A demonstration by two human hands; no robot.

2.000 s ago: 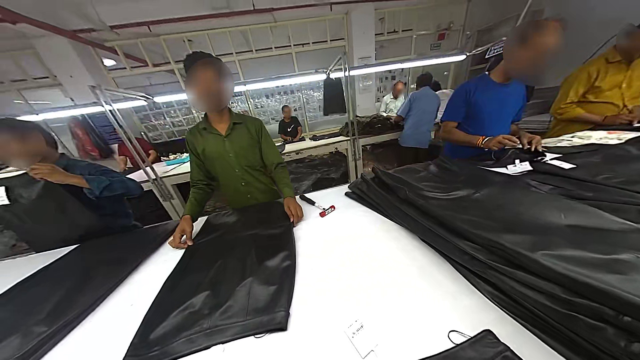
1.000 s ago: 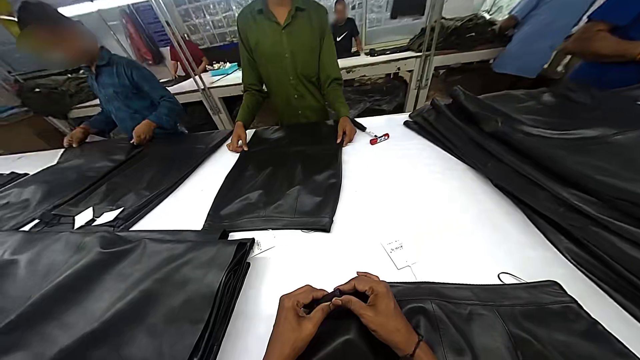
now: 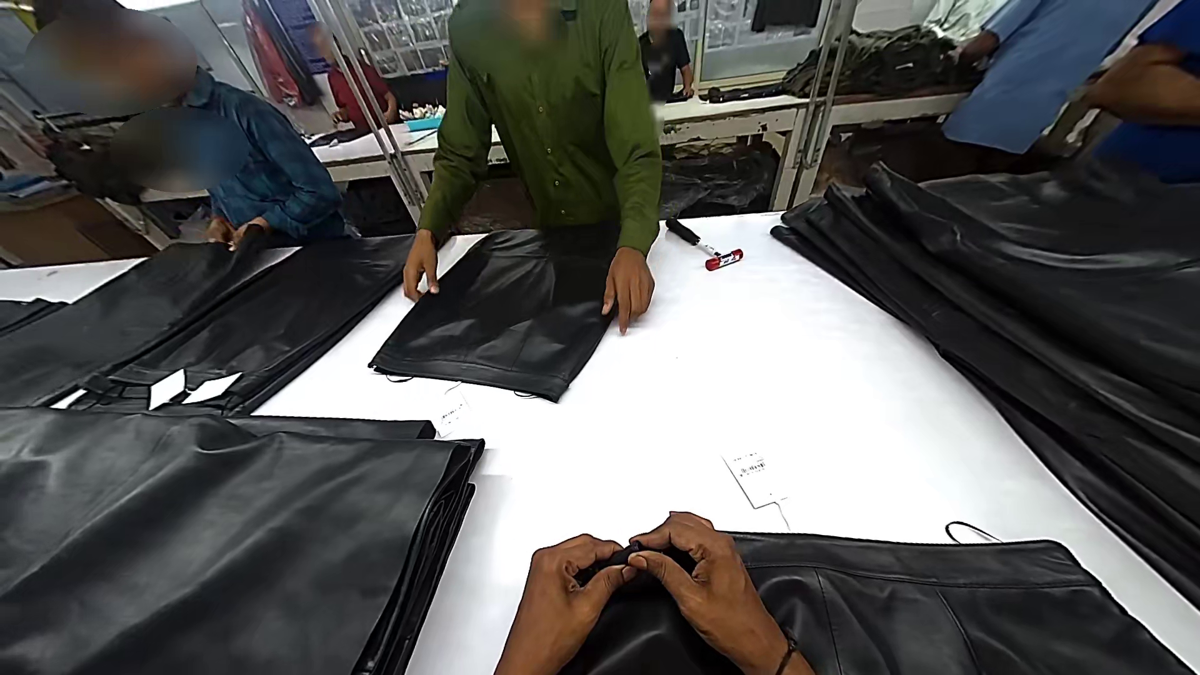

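Observation:
A black leather-like garment (image 3: 881, 600) with a stitched waistband lies at the near edge of the white table. My left hand (image 3: 567, 595) pinches its top edge between thumb and fingers. Close beside it, the thumb and fingers of my right hand (image 3: 703, 586) grip the same edge, the thumbs almost touching. The small part between my fingertips is mostly hidden. A thin black loop (image 3: 970, 530) stands up from the waistband at the right. Just beyond my hands, a white paper tag (image 3: 755, 478) with writing lies on the table, a string running from it.
Folded black garments (image 3: 187, 525) lie at the left, and a large pile (image 3: 1012, 281) at the right. Across the table a person in a green shirt (image 3: 562, 112) has both hands on another black garment (image 3: 506, 319). A red-headed tool with a black handle (image 3: 722, 260) lies near that person.
Two seconds ago my hands were out of view; one second ago they were at the garment's edge, as now. The person at the left has leaned down. The view has turned downward.

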